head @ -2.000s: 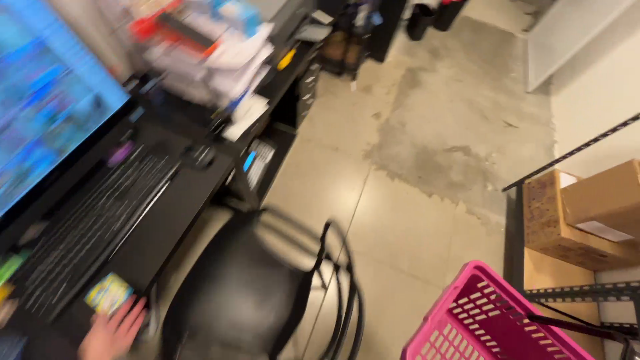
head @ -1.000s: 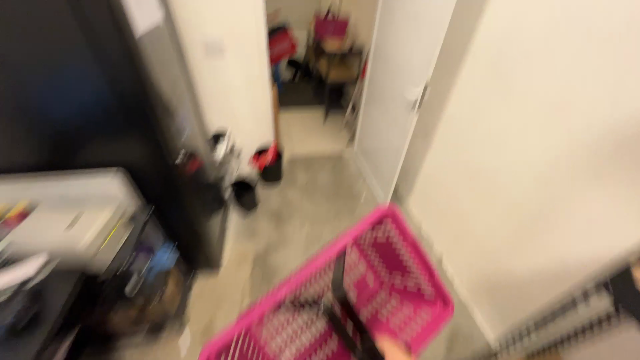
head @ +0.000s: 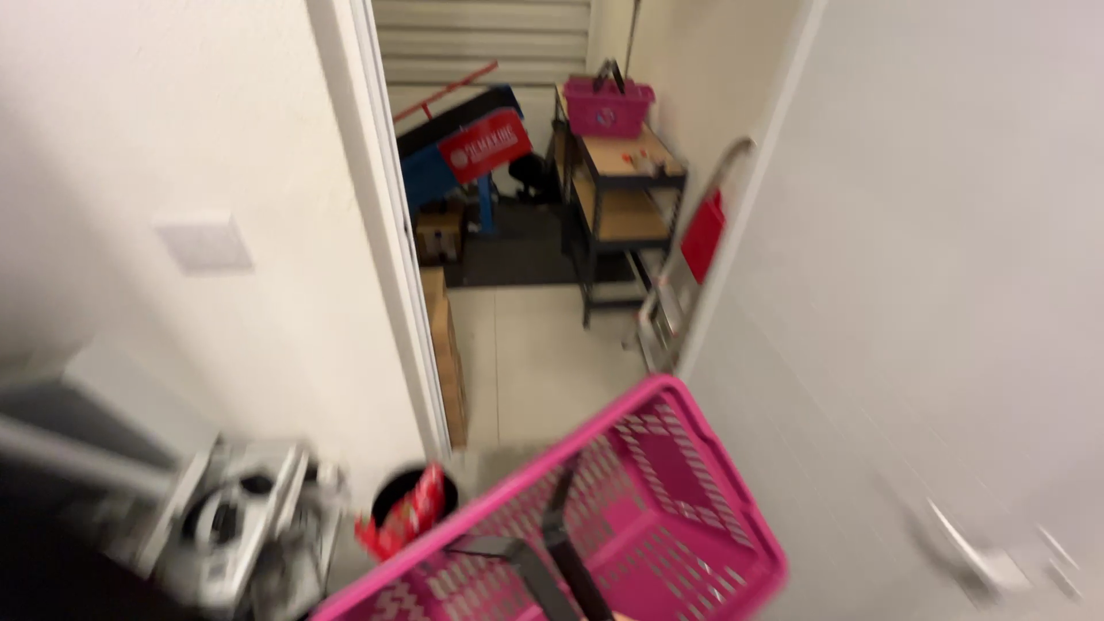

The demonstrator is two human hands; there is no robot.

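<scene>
A pink plastic shopping basket with slotted sides hangs tilted at the bottom centre, its inside facing me. Its black handles rise toward the lower edge. Only a sliver of my right hand shows there, closed around the handles; the rest is cut off by the frame. My left hand is out of view. Ahead of the basket is an open doorway with a white door frame.
A white door with a metal handle stands open at right. A black bin with red material and grey equipment are at lower left. Beyond are a shelving table, another pink basket, a folding stepladder and cardboard boxes.
The view has swung from the desk to the doorway. The basket, standing beside shelving two seconds ago, is now held by its handles. The hand at the desk has left view.
</scene>
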